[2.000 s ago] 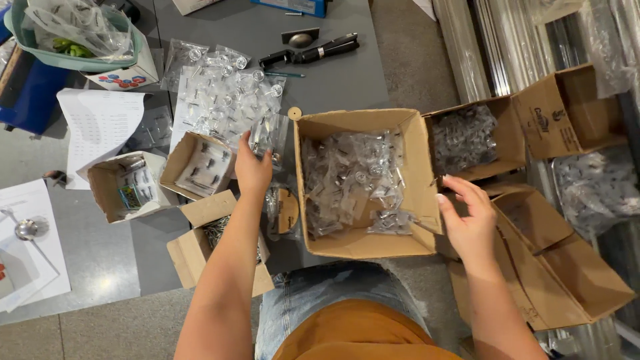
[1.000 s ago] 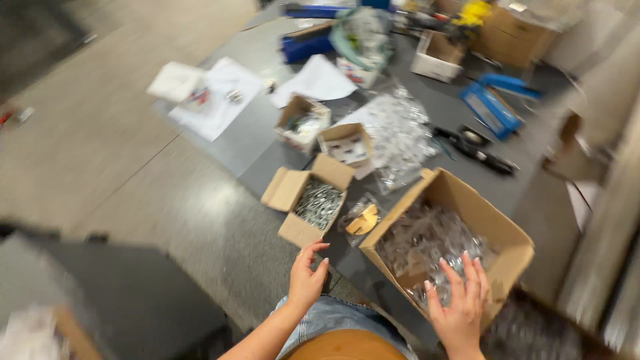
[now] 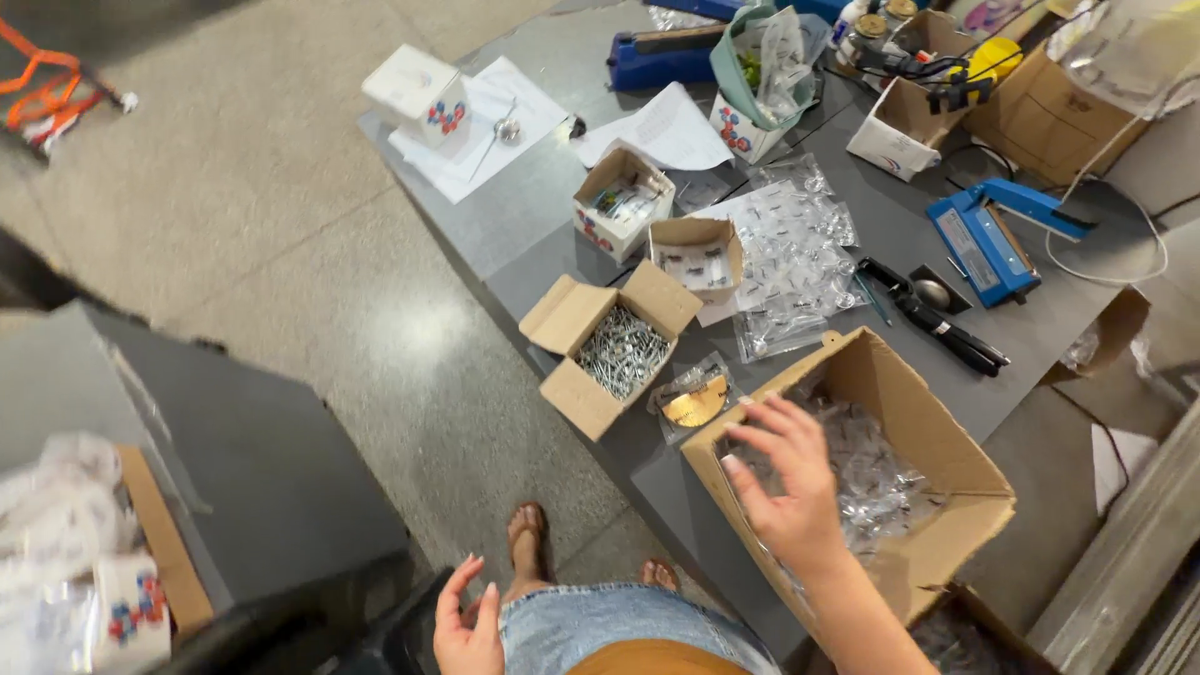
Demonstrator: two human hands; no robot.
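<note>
My right hand (image 3: 792, 487) is over the near left side of a large cardboard box (image 3: 937, 412) of small clear plastic bags (image 3: 872, 478), fingers apart, holding nothing. My left hand (image 3: 469, 623) hangs empty beside my denim shorts, its fingers spread. Left of the big box lies a clear bag with a gold-coloured half disc (image 3: 696, 403). Beyond it, an open carton of metal screws (image 3: 623, 352) stands by the table edge. Two smaller open boxes, one brown (image 3: 698, 253) and one white (image 3: 623, 202), stand behind that carton. Many small clear bags (image 3: 797, 244) cover a white sheet.
A blue heat sealer (image 3: 989, 244) and a black-handled tool (image 3: 937, 323) lie to the right. Papers, a closed white box (image 3: 415, 89) and a green basin (image 3: 764, 66) are farther back. At the left stands a grey surface (image 3: 253, 459) bearing plastic-wrapped things.
My left hand has moved from beside the small bags down to my side. My right hand has gone from the big box's right rim to over its left part. The view has swung left.
</note>
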